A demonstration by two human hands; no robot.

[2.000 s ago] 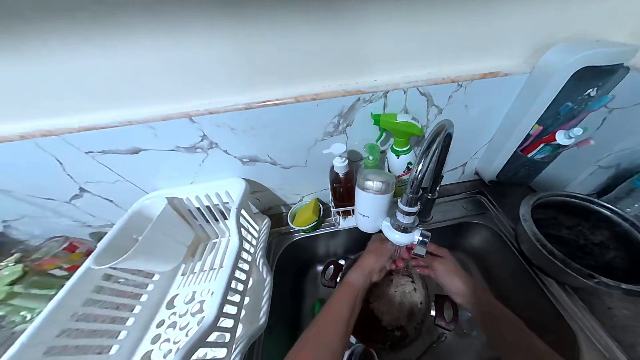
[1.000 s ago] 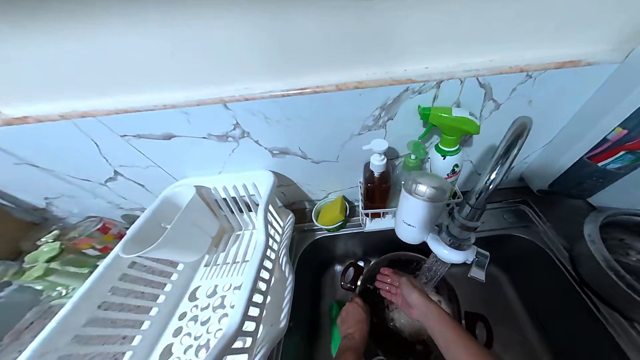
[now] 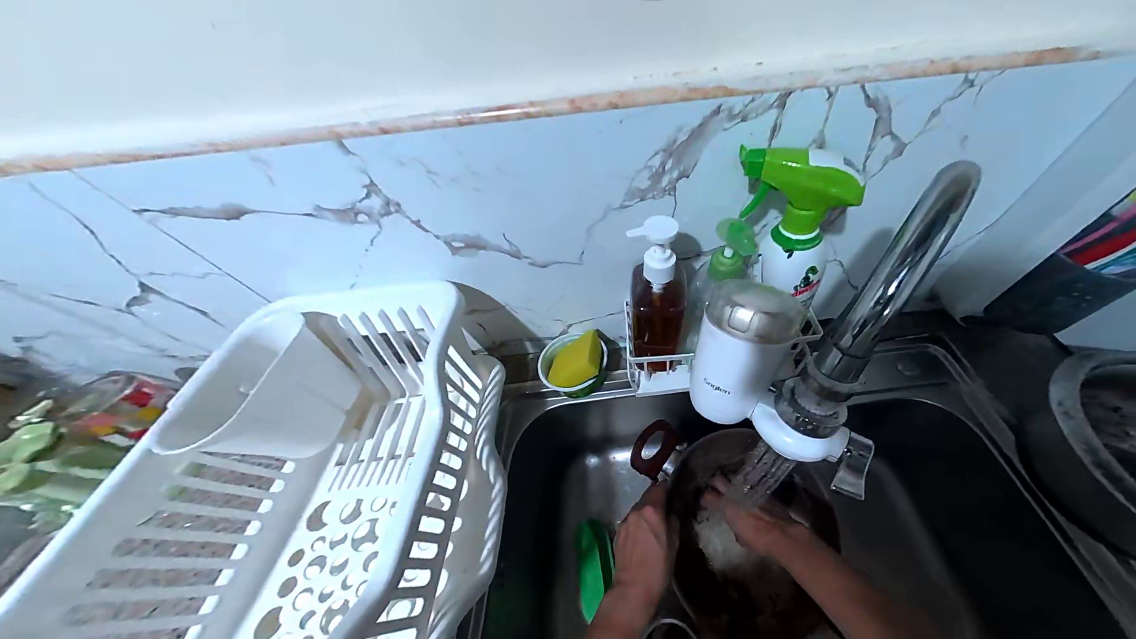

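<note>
A dark round pot (image 3: 710, 586) with a dark red loop handle (image 3: 655, 450) lies in the steel sink, whitish foam or residue inside it. My left hand (image 3: 645, 541) is at the pot's left rim below that handle; its fingertips are partly hidden, so its grip is unclear. My right hand (image 3: 754, 524) is inside the pot, under water spraying from the white filter head (image 3: 799, 435) on the chrome faucet (image 3: 905, 266). Whether its fingers hold anything is hidden by the spray. A green object (image 3: 595, 568) lies in the sink beside my left forearm.
A white plastic dish rack (image 3: 435, 382) stands left of the sink. Behind the sink are a yellow sponge (image 3: 575, 359) in a bowl, a brown pump bottle (image 3: 658, 306) and a green-topped spray bottle (image 3: 803, 191). A large dark pan (image 3: 1074, 444) is at the right.
My hands have moved from close together below the faucet down to the pot. My right hand, spread under the water one second ago, is now lower inside the pot. The view has shifted.
</note>
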